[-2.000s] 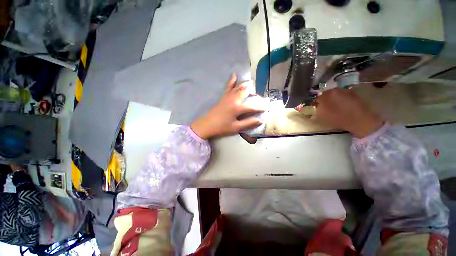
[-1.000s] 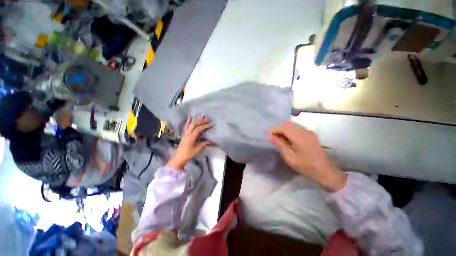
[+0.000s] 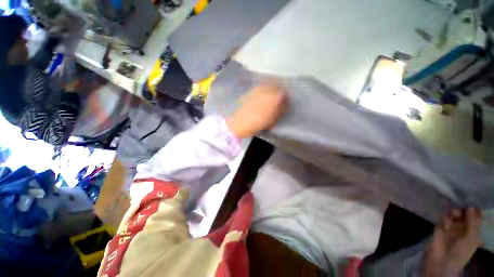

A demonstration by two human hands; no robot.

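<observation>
A long grey cut panel [image 3: 346, 124] is stretched from left to lower right above the front edge of the table and my lap. My left hand [image 3: 261, 110] is closed on its left part. My right hand [image 3: 456, 235] is at the lower right, blurred, with fingertips pinching the panel's lower edge. The sewing machine head [image 3: 449, 65] with its teal stripe is at the upper right. The needle area is in bright glare and the panel is in front of it, not under the needle as far as I see.
Stacked grey panels [image 3: 216, 40] lie at the table's far left over hazard tape [image 3: 155, 78]. A dark snips-like tool [image 3: 477, 123] lies on the machine bed. Pale cloth [image 3: 319, 216] covers my lap. A person in striped sleeves [image 3: 51, 108] is at the left. Blue cloth [image 3: 27, 216] is heaped at lower left.
The panel has gone from under the machine to the table's front, and now stretches rightward. My right hand has moved far right and down. The view has swung left.
</observation>
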